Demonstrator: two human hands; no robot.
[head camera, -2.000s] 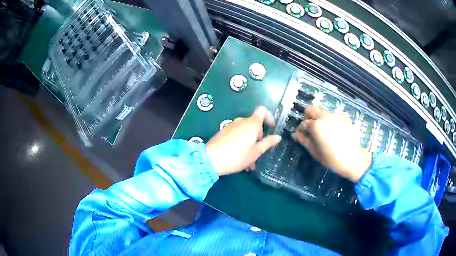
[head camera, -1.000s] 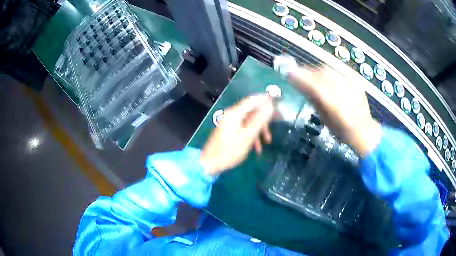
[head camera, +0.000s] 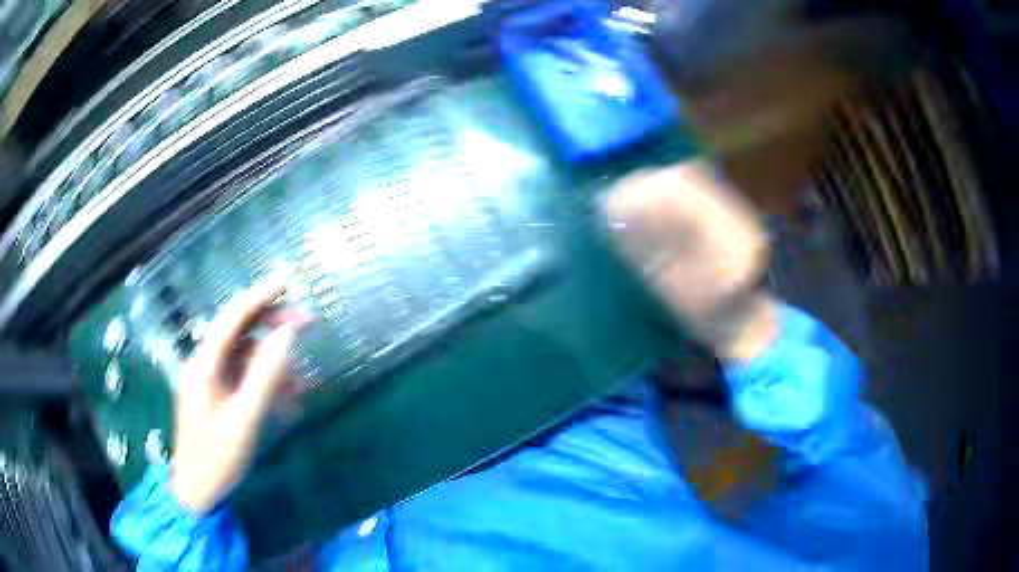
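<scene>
The whole view is motion-blurred. A clear blister tray (head camera: 436, 212) lies on the green table, with a few dark parts in its left end. My left hand (head camera: 240, 374) is over the tray's left part, thumb and fingers apart, and I see no part in it. My right hand (head camera: 687, 240) is over the table's right edge, just below the blue parts bin (head camera: 592, 84). Its fingers are blurred, so I cannot tell whether it holds anything. Several pale discs (head camera: 115, 447) lie on the green surface left of the tray.
The conveyor belt (head camera: 168, 134) with its silver rails curves past the tray's far side. Stacked clear trays (head camera: 39, 514) show at the lower left. A ribbed brownish object (head camera: 911, 184) stands at the far right.
The view has swung right, bringing the blue bin into sight. My right hand has moved from the table's far edge beside the belt to the right edge. My left hand is now over the tray.
</scene>
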